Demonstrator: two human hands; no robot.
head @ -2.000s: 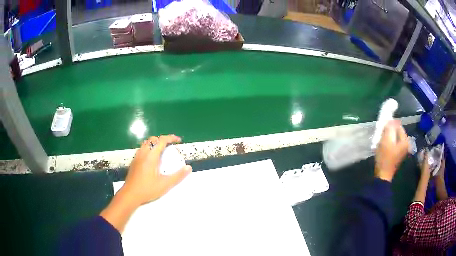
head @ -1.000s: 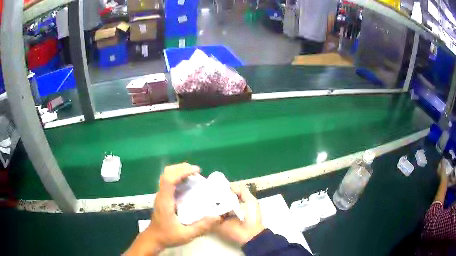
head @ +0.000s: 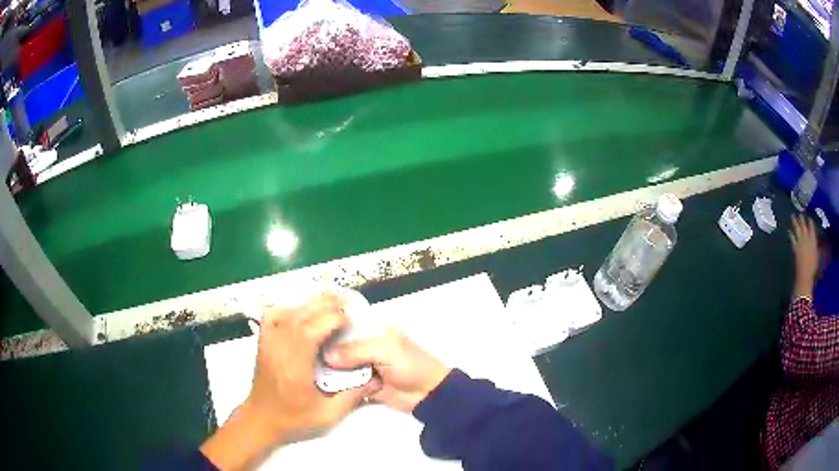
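A white power adapter [head: 342, 377] is held between both hands over the white sheet [head: 460, 322]; fingers cover most of it. My left hand [head: 299, 368] is closed around its left side. My right hand [head: 386, 363] presses on it from the right. A blurred white patch, perhaps the cloth [head: 351, 308], shows above the fingers; its edges cannot be told from the sheet. Two white adapters [head: 555, 308] lie side by side at the sheet's right edge, pins up.
A bottle of clear liquid [head: 637, 253] stands right of the adapters. One adapter [head: 191, 230] is on the green belt [head: 414, 166]. Two more adapters [head: 736, 226] lie at the far right, near another person's hand [head: 806, 250]. A rusty rail [head: 396, 267] borders the belt.
The bottle, blurred by my right hand two seconds ago, now stands on the bench. My hands have closed more tightly around the adapter. The camera view has tilted down since one second ago.
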